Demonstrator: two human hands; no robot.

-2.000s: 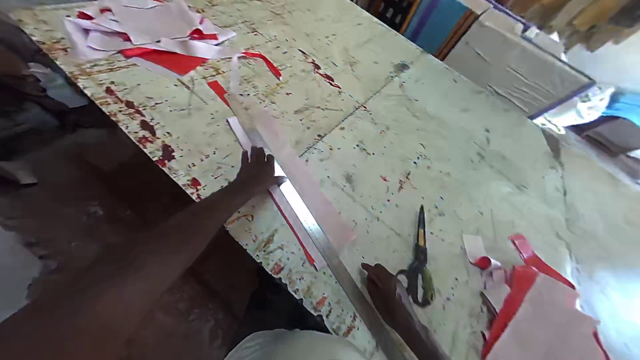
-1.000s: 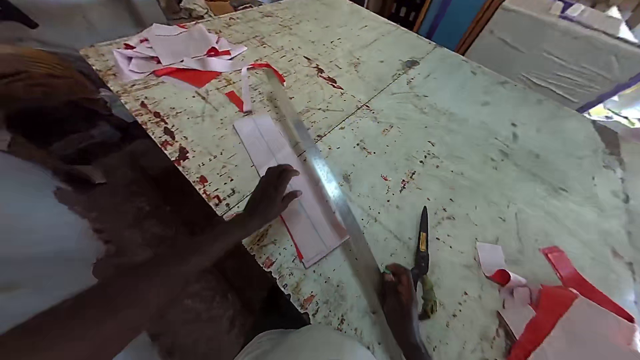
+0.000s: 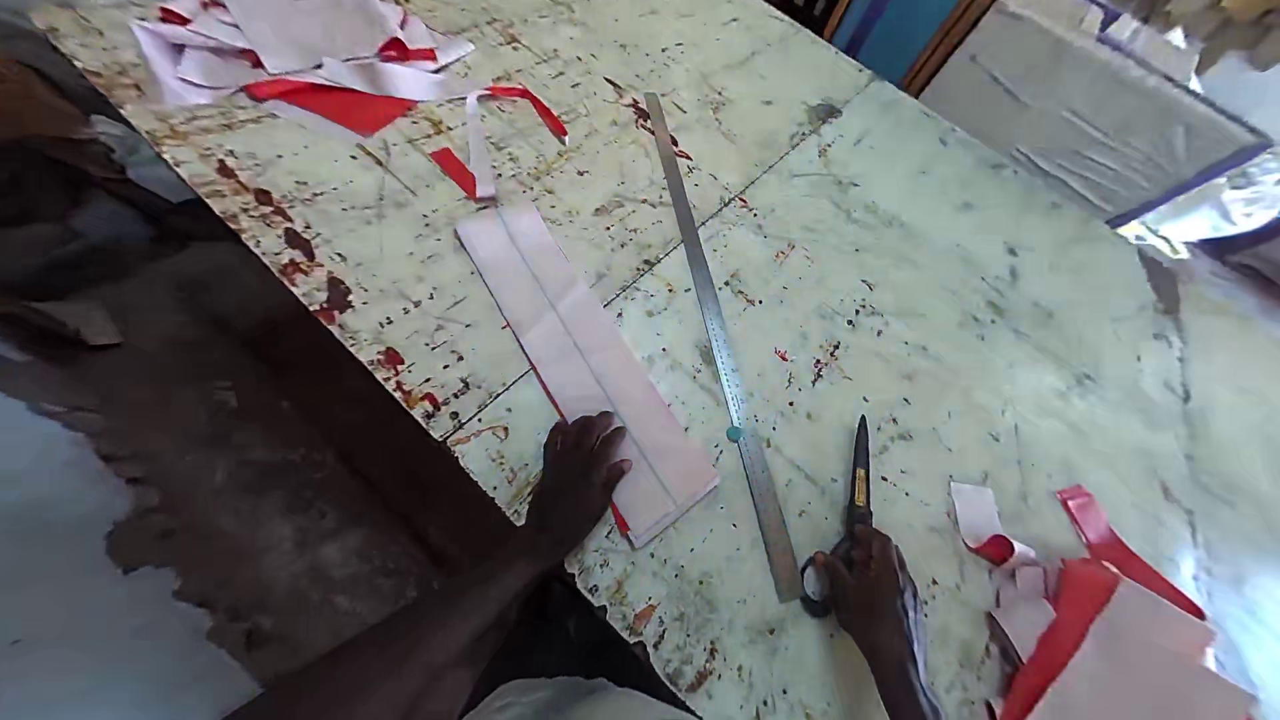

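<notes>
My left hand (image 3: 580, 480) lies on the lower left part of a pale pink strip of material (image 3: 590, 360), which has a line running along it and a red edge showing at its left. My right hand (image 3: 865, 580) is on the handles of dark scissors (image 3: 860, 490), whose blades look closed and point away from me. Between the strip and the scissors, a long metal ruler (image 3: 705, 300) rests on the table, touched by neither hand. A small teal round thing (image 3: 735, 434) is at the ruler's edge.
Pink and red scraps (image 3: 1110, 620) lie at the lower right of the worn, stained table (image 3: 950, 300). Another pile of scraps (image 3: 310, 50) is at the upper left, near a narrow curled strip (image 3: 480, 150). A large covered box (image 3: 1080, 110) stands beyond the table's far edge.
The ruler has been let go and lies farther right of the strip. My right hand has moved from the ruler's near end to the scissors. My left hand is nearer the strip's near end.
</notes>
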